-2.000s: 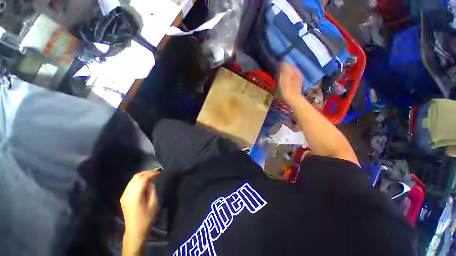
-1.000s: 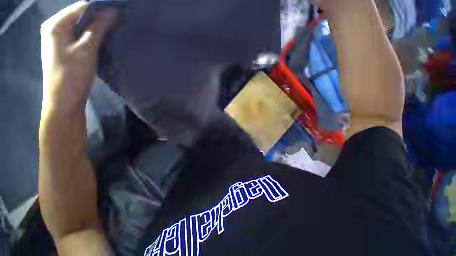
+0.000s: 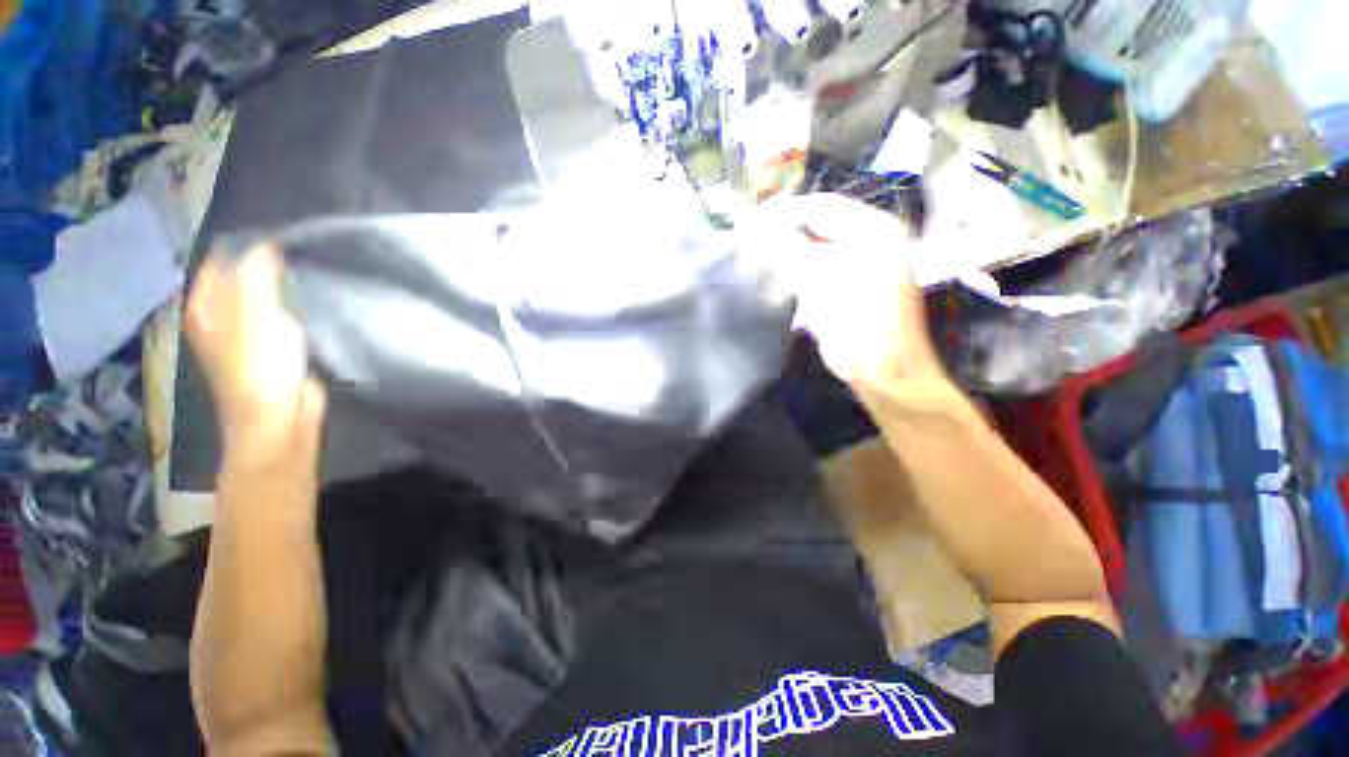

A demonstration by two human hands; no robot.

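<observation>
A large dark fabric panel (image 3: pixel 548 348) is stretched between my two hands, shining silver-white under the lamp; its lower part sags to a point above my lap. My left hand (image 3: pixel 255 333) holds its left end. My right hand (image 3: pixel 843 274) holds its right end, washed out by the glare, so its fingers are unclear. More dark fabric (image 3: pixel 385 133) lies flat on the table behind. The white sewing machine (image 3: pixel 636 89) is at the top centre, overexposed; its needle area cannot be made out.
Teal-handled snips (image 3: pixel 1047 192) lie on the table at right. A crumpled clear bag (image 3: pixel 1102 303) hangs at the table edge. A red basket (image 3: pixel 1098 503) with folded blue cloth is lower right, a tan board (image 3: pixel 910 547) beside my lap. Grey offcuts (image 3: pixel 82 466) are at left.
The view has swung from my lap and the basket to the table and machine. My right hand has left the basket side; both hands now stretch the dark panel, which was raised close to the camera.
</observation>
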